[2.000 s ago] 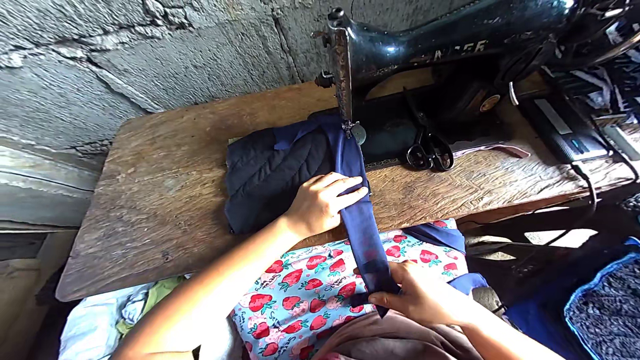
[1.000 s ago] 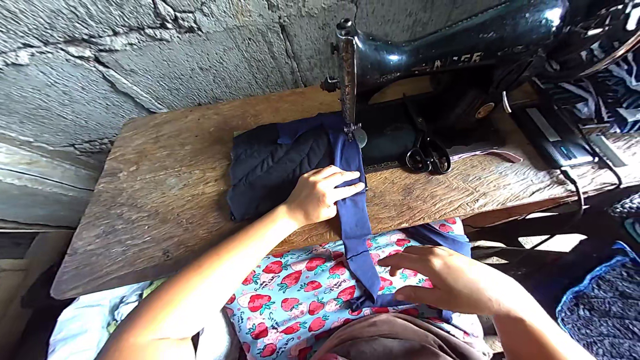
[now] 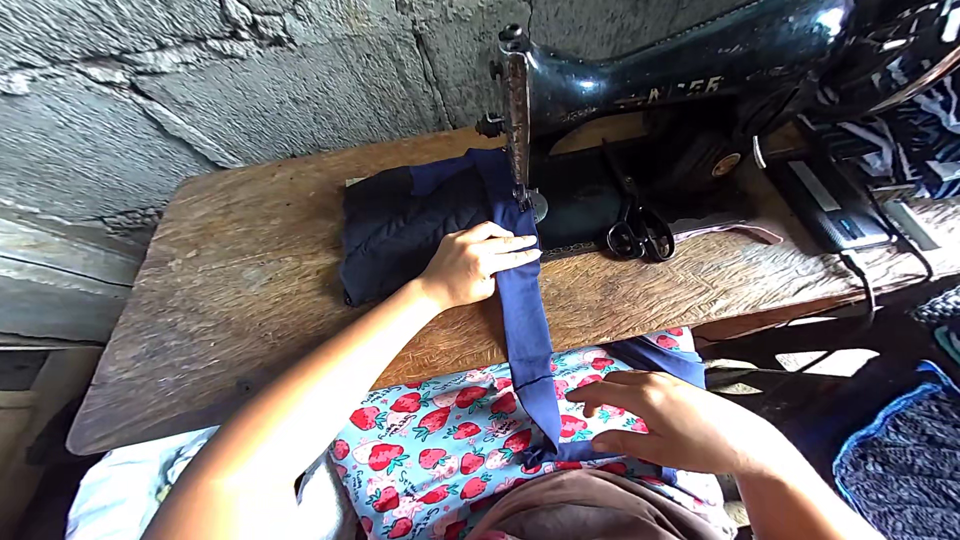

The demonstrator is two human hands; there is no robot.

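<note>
A black Singer sewing machine (image 3: 630,82) stands on a worn wooden table, its presser foot over the edge of a dark quilted fabric piece (image 3: 405,232). Along that piece's right side a blue fabric strip (image 3: 525,307) runs from the presser foot down over the table edge onto the lap. My left hand (image 3: 472,262) lies on the strip just below the needle area, fingertips pressing it flat. Over the strawberry-print cloth (image 3: 442,427) my right hand (image 3: 652,420) is held with fingers apart, beside the strip's lower end, with nothing gripped.
Black-handled scissors (image 3: 641,232) lie on the machine bed's front edge. A dark box-shaped device (image 3: 832,199) with a cable is at the right of the wooden table (image 3: 247,247). A cracked concrete wall (image 3: 337,90) rises behind. Dark blue-edged fabric (image 3: 900,442) is at lower right.
My right hand held the strip's lower part two seconds ago; it has let go and its fingers have spread. My left hand stays on the strip near the needle.
</note>
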